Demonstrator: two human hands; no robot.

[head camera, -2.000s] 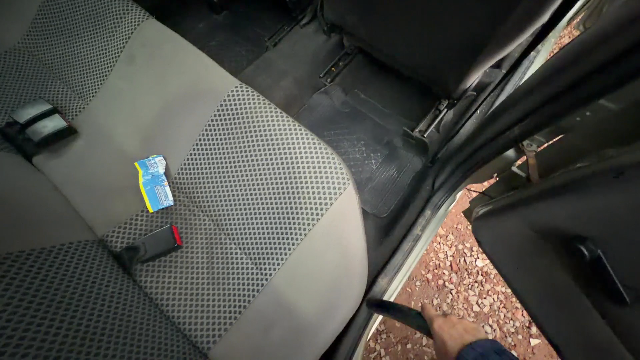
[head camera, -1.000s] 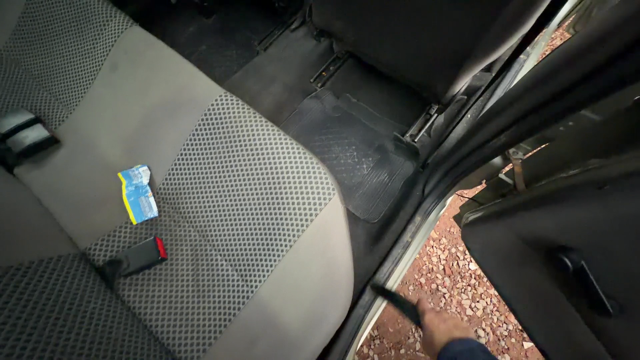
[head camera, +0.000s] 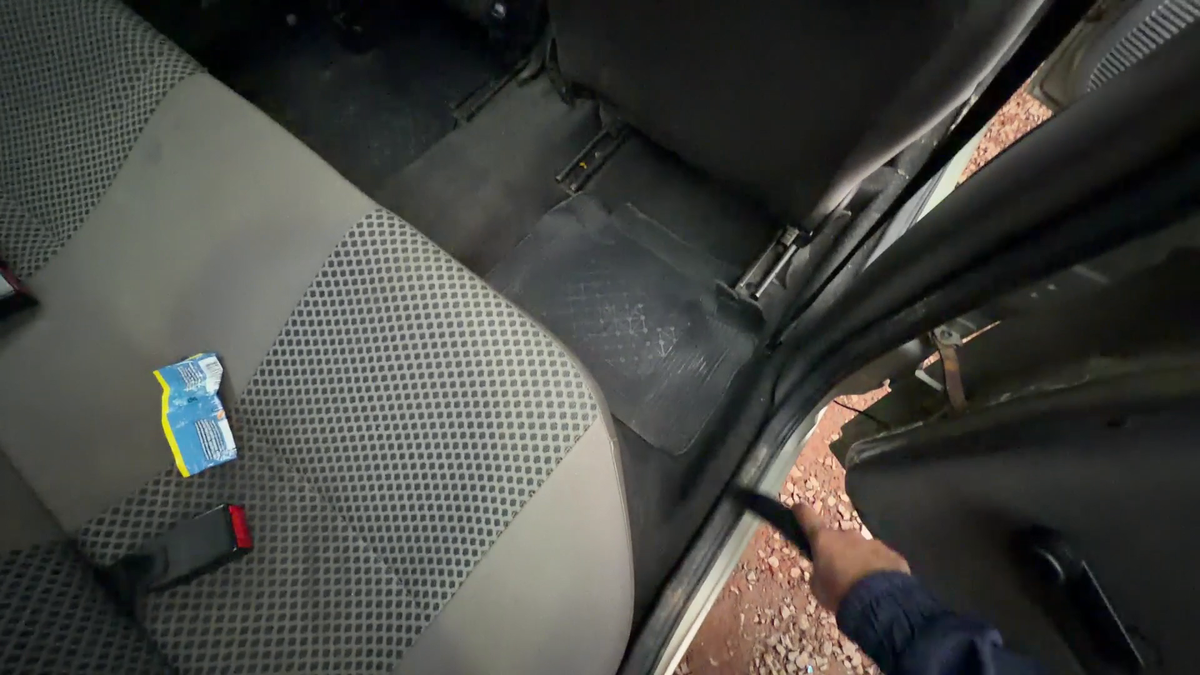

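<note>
My right hand (head camera: 848,558), in a dark blue sleeve, is closed around a black handle-like tool (head camera: 776,514) whose far end reaches over the door sill (head camera: 722,525) of a car. What that tool is cannot be told; its tip is blurred. To the left, a crumpled blue and yellow packet (head camera: 199,417) lies on the grey patterned rear seat (head camera: 422,356). Below the packet rests a black seat belt buckle (head camera: 202,544) with a red button. My left hand is out of view.
A black rubber floor mat (head camera: 637,328) lies between the rear seat and the dark front seat back (head camera: 741,84), near metal seat rails (head camera: 773,262). The open door (head camera: 1022,487) with its black handle (head camera: 1078,591) stands at the right, over reddish gravel (head camera: 787,600).
The view has shifted somewhat. My right hand still holds the black tool by the sill, and its angle has changed slightly. The packet and buckle stay on the seat.
</note>
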